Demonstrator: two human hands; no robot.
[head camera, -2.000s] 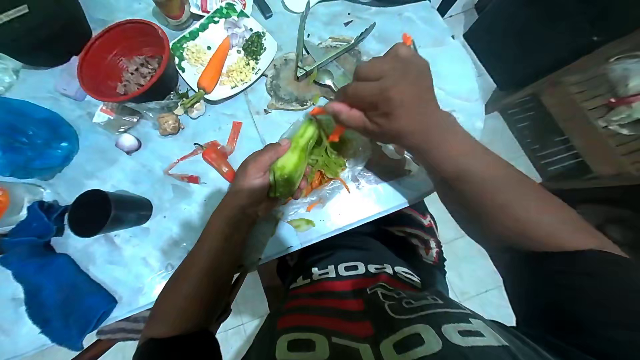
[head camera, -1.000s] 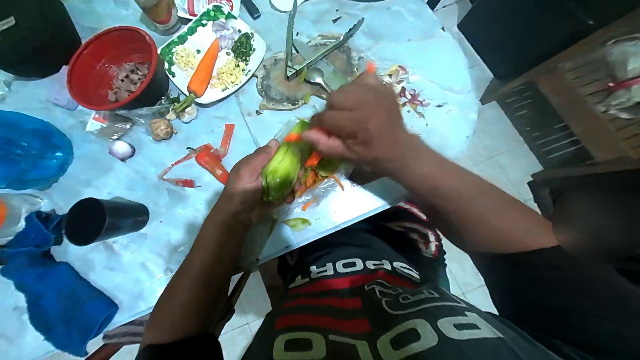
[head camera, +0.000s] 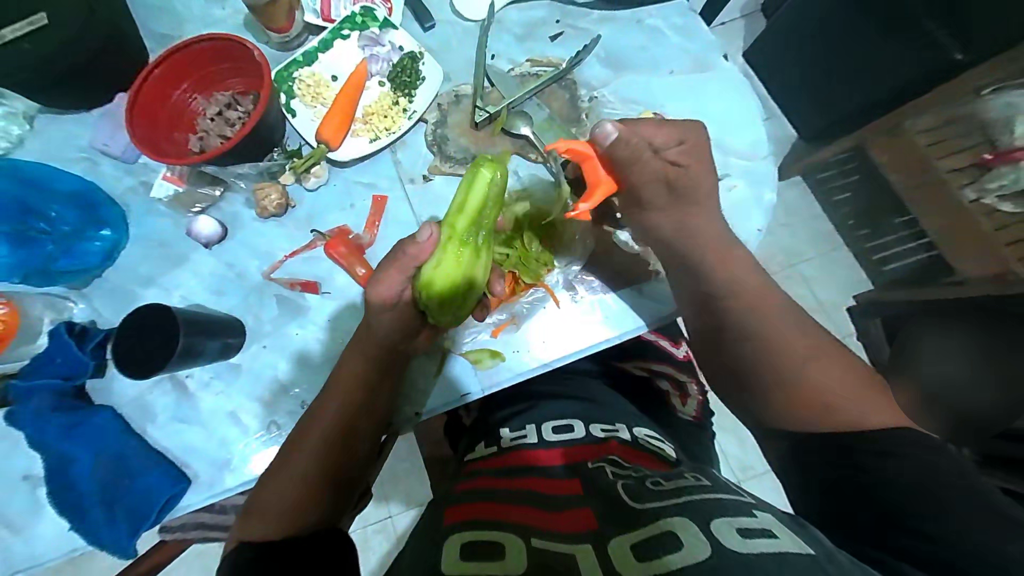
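Note:
A peeled green vegetable, perhaps a chayote or small papaya (head camera: 462, 248), stands tilted in my left hand (head camera: 404, 288), its narrow end pointing up and away from me. To its right, my right hand (head camera: 664, 180) grips an orange peeler (head camera: 590, 180), held apart from the vegetable. Beneath and between the hands lies a pile of green peelings (head camera: 528, 248) with orange shreds (head camera: 520, 290) on clear plastic. One loose green peeling (head camera: 483, 358) rests near the table edge.
Behind are metal tongs (head camera: 528, 94) and a spoon (head camera: 522, 126) on a round board (head camera: 452, 128). A plate (head camera: 424, 68) holds a carrot (head camera: 342, 104) and chopped vegetables. Leftward are a red bowl (head camera: 144, 104), a shallot (head camera: 206, 230), a red chili (head camera: 348, 254) and a black cup (head camera: 180, 340).
My right hand with the peeler has moved off the green vegetable, to its right. The vegetable is now more upright in my left hand and shows more of its peeled side.

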